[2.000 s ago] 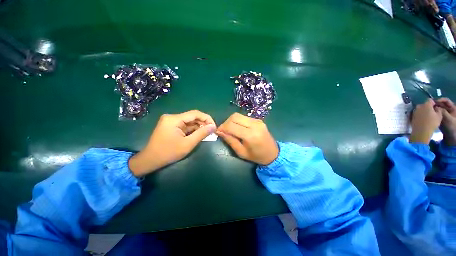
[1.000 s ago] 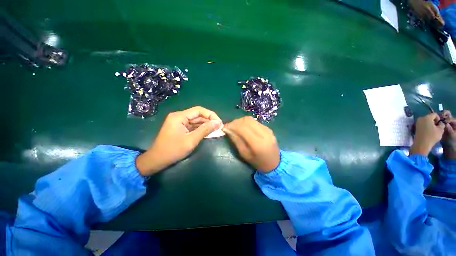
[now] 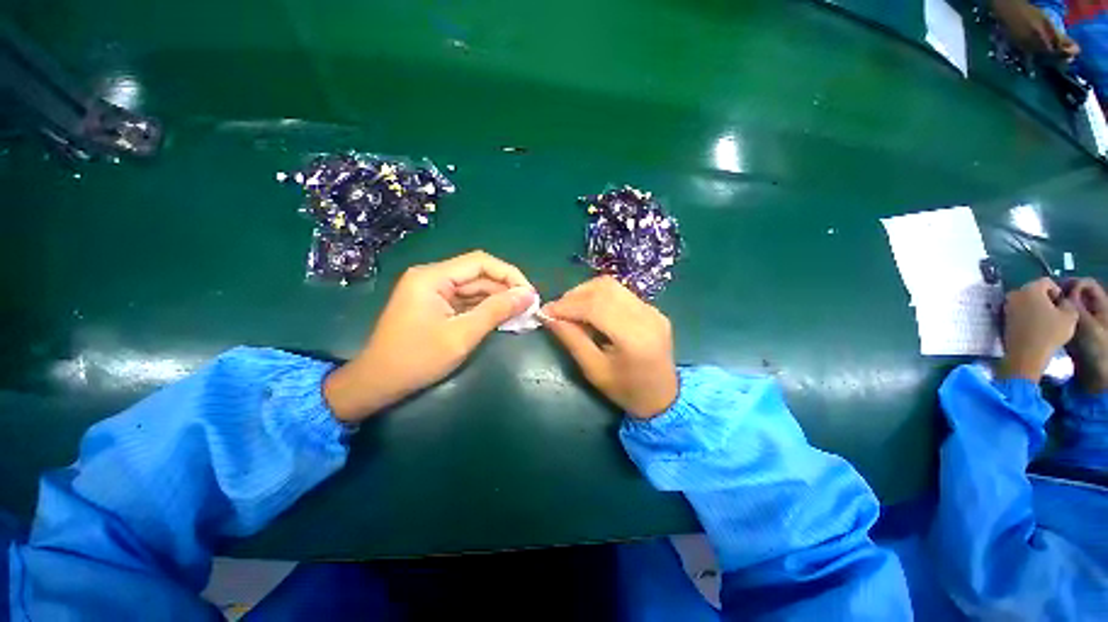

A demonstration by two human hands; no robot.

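A small white piece [image 3: 523,321] is pinched between the fingertips of both hands, above the green surface. My left hand [image 3: 440,318] holds its left side between thumb and fingers. My right hand [image 3: 617,340] pinches at its right edge. The fingers hide part of the piece, and its exact kind cannot be told. Beyond my left hand lies a dark, glittering module pile [image 3: 365,209] with white and yellow specks. A second, rounder module pile [image 3: 633,241] lies just beyond my right hand.
The glossy green surface [image 3: 510,450] bears everything. A dark grey fixture [image 3: 119,129] is at upper left. A printed white paper sheet [image 3: 942,280] lies at right, beside a neighbour's hands [image 3: 1040,326] holding a thin tool. Another person's hand [image 3: 1033,27] is at the far top right.
The view has shifted slightly, so the piles sit a little lower and further right. The white piece stays between both hands and now looks more crumpled or tilted.
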